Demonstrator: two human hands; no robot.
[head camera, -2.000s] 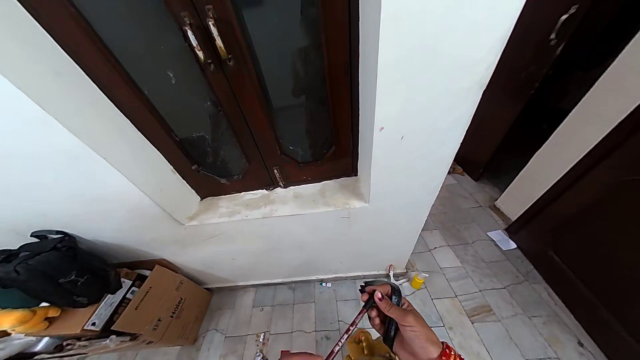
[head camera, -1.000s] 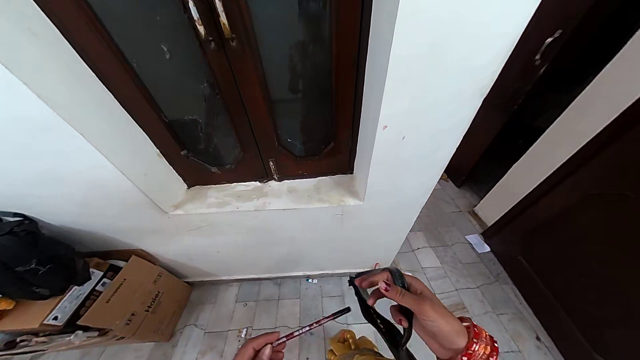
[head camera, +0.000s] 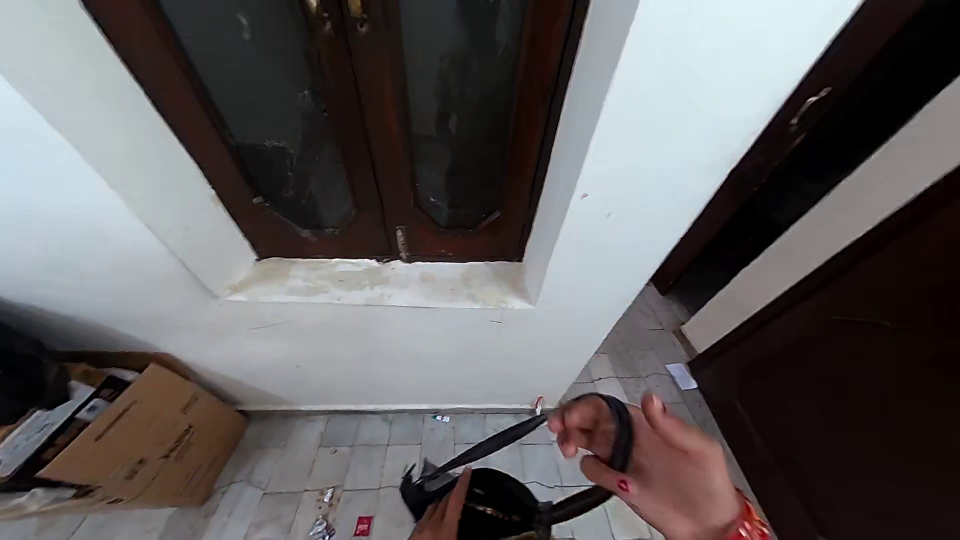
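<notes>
A black strap (head camera: 491, 444) passes through my right hand (head camera: 660, 457), looped behind its fingers, with the index finger and thumb apart. Red bangles circle that wrist. The strap joins a small black bag (head camera: 499, 491) at the bottom centre, whose mouth faces up; something gold-coloured shows inside, too dark to name. At the bag's left rim lie the fingers of my left hand (head camera: 442, 517); the rest of that hand is cut off by the frame's lower edge, so its grip is unclear. The dark red pencil-like stick is not visible now.
An open cardboard box (head camera: 157, 442) full of items stands at left, beside a black bag (head camera: 26, 375). Ahead is a white wall with a wooden window (head camera: 375, 187) and sill (head camera: 382, 283). A red packet (head camera: 364, 525) lies on the tiled floor. A dark door (head camera: 847, 360) stands right.
My left hand held the pencil-like stick a second ago; now its fingers are at the black bag's rim and the stick is out of sight. The strap is drawn out between the bag and my right hand.
</notes>
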